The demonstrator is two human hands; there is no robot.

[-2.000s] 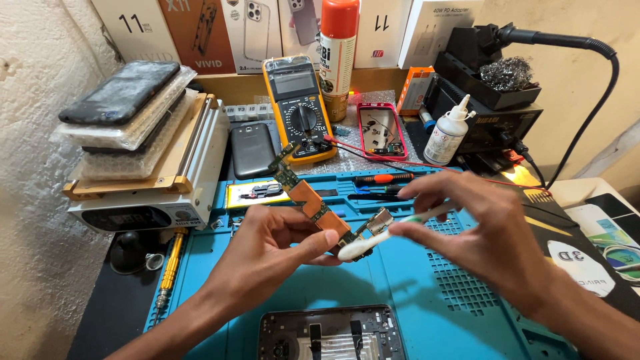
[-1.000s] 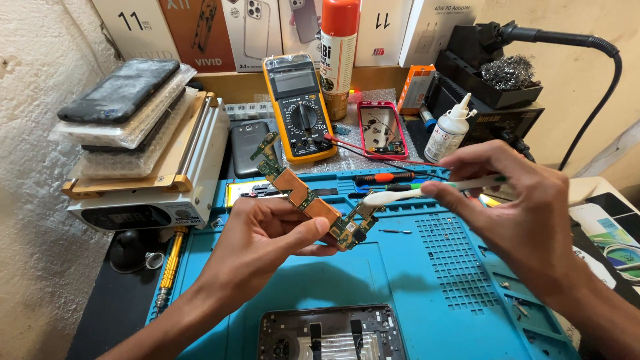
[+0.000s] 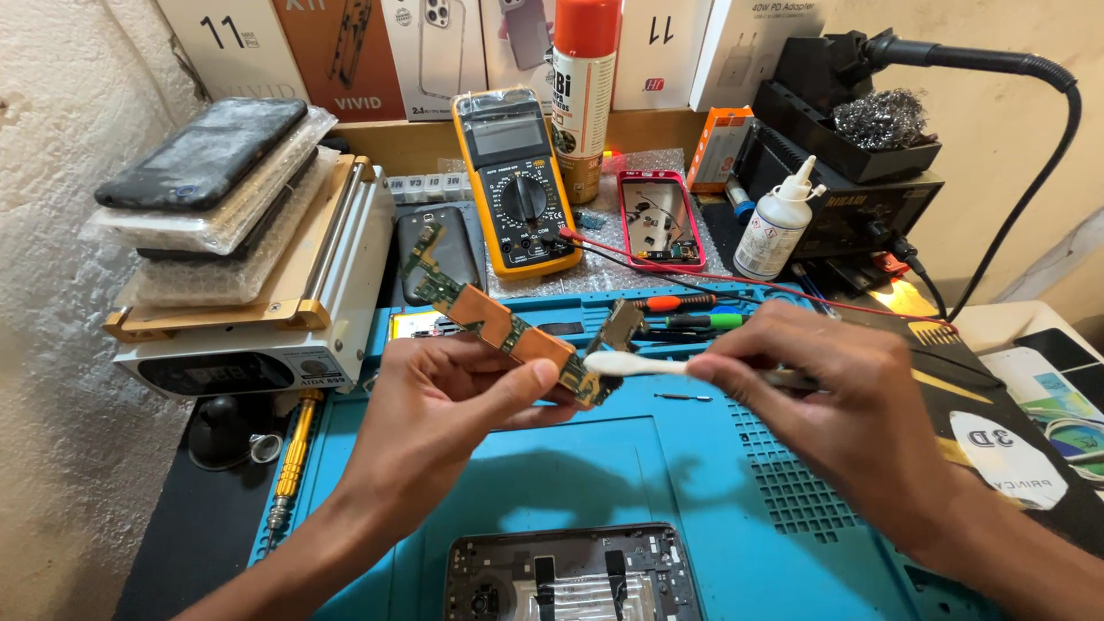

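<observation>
My left hand (image 3: 466,388) pinches a phone circuit board (image 3: 483,317) with copper-coloured shields between thumb and fingers, tilted above the mat. A smaller metal-covered section (image 3: 617,326) sticks up from the board's lower right end. My right hand (image 3: 819,379) grips a white toothbrush (image 3: 634,364), its head against or just over that end of the board; its bristles are hidden. Below the hands, an opened phone housing (image 3: 573,543) lies on the blue silicone repair mat (image 3: 690,500).
Behind stand a yellow multimeter (image 3: 517,185), spray can (image 3: 586,103), pink phone frame (image 3: 660,220) and white dropper bottle (image 3: 776,220). Left is a screen-separator machine (image 3: 250,362) stacked with phones; a gold screwdriver (image 3: 295,448) lies beside it. A soldering station (image 3: 862,207) stands right, with screwdrivers (image 3: 681,304) nearer.
The toothbrush head lifted away from the lower end of the board a second ago, and is now back at it. My left hand keeps hold of the board, whose tilt has shifted slightly.
</observation>
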